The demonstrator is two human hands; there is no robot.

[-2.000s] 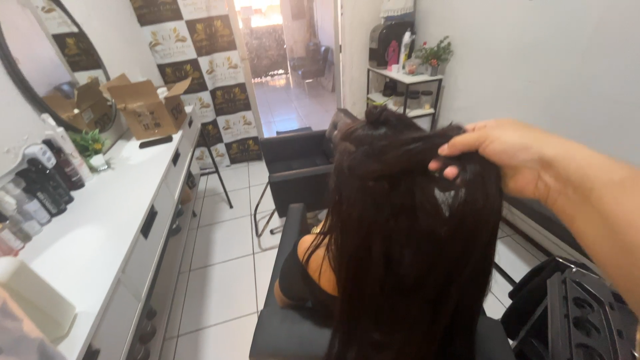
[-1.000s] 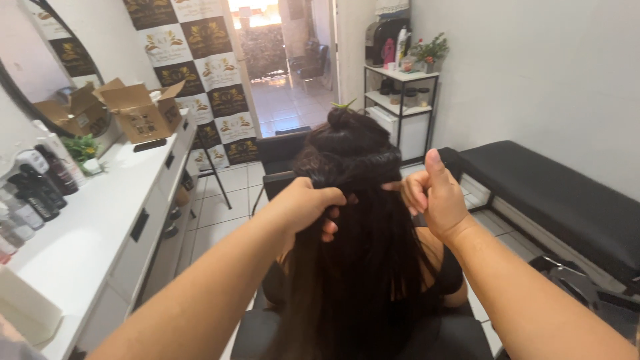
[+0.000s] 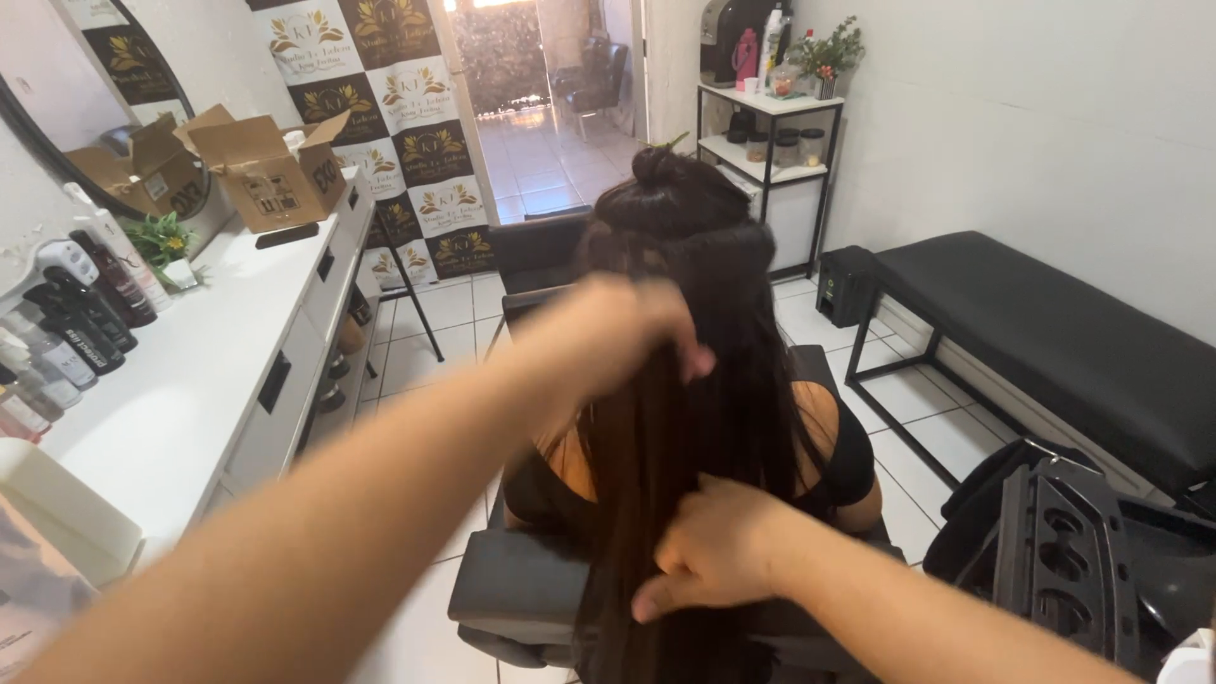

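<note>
A person with long dark hair [image 3: 731,313] sits in a black salon chair [image 3: 518,589], back to me. The upper hair is gathered in a small bun [image 3: 660,169] on top of the head, with a green clip tip showing. My left hand [image 3: 632,332], blurred by motion, is at the left side of the hair below the gathered part; its fingertips are partly hidden. Lower down, my right hand [image 3: 717,546] has its fingers curled around a long section of hair, thumb toward the lower left.
At left, a white counter [image 3: 204,351] holds bottles [image 3: 71,332], a cardboard box [image 3: 275,171] and a small plant. A black padded bench [image 3: 1054,332] lines the right wall. A black salon trolley [image 3: 1064,560] stands at lower right. A shelf unit [image 3: 769,100] is behind.
My right hand has moved down from beside the head to the lower lengths of hair. Two seconds ago only one hand showed, lifting the hair at the right.
</note>
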